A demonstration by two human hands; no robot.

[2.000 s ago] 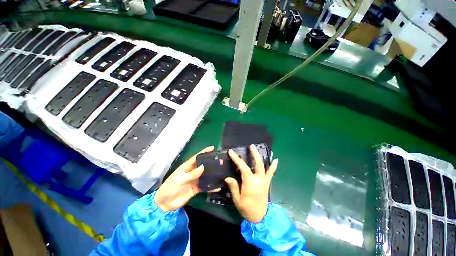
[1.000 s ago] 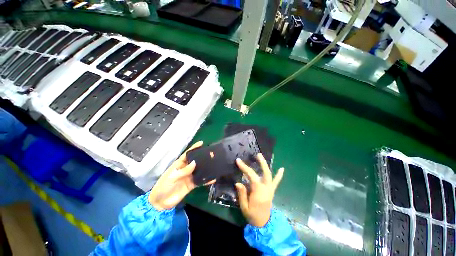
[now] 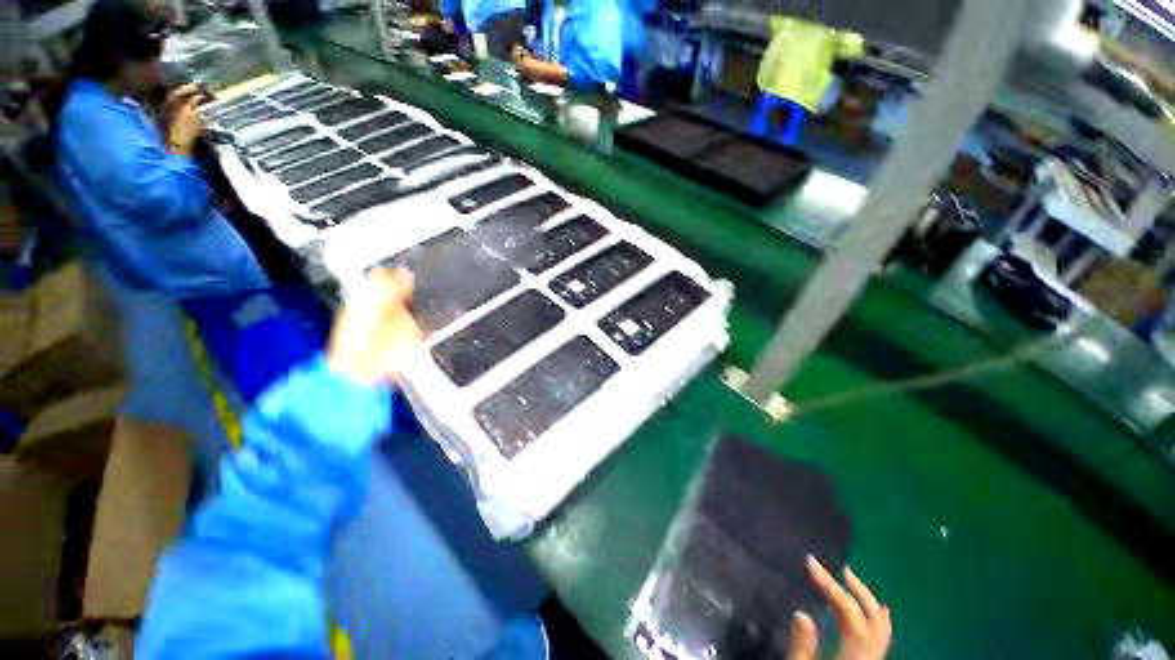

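My left hand (image 3: 374,329), blurred, reaches over the white left tray (image 3: 567,471) and grips the near-left end of a black phone housing (image 3: 454,277). That housing is at the tray's near row; whether it touches the tray cannot be told. Other black housings lie in rows, some with small white squares. My right hand (image 3: 844,619), cut off by the bottom edge, has its fingers apart at the right edge of a matte black sheet (image 3: 760,529). A clear shiny edge shows along the sheet's left side. No object is visible in the right hand.
A slanting metal post (image 3: 876,206) with a thin hose (image 3: 928,377) stands on the green bench (image 3: 902,477) beyond the sheet. A black tray (image 3: 715,152) lies farther back. A person in blue (image 3: 148,194) sits at the left; other people are at the back. Cardboard boxes stand lower left.
The view has swung left. My left hand has carried the housing from above the black sheet to the left tray. My right hand has left the housing and is at the sheet's edge.
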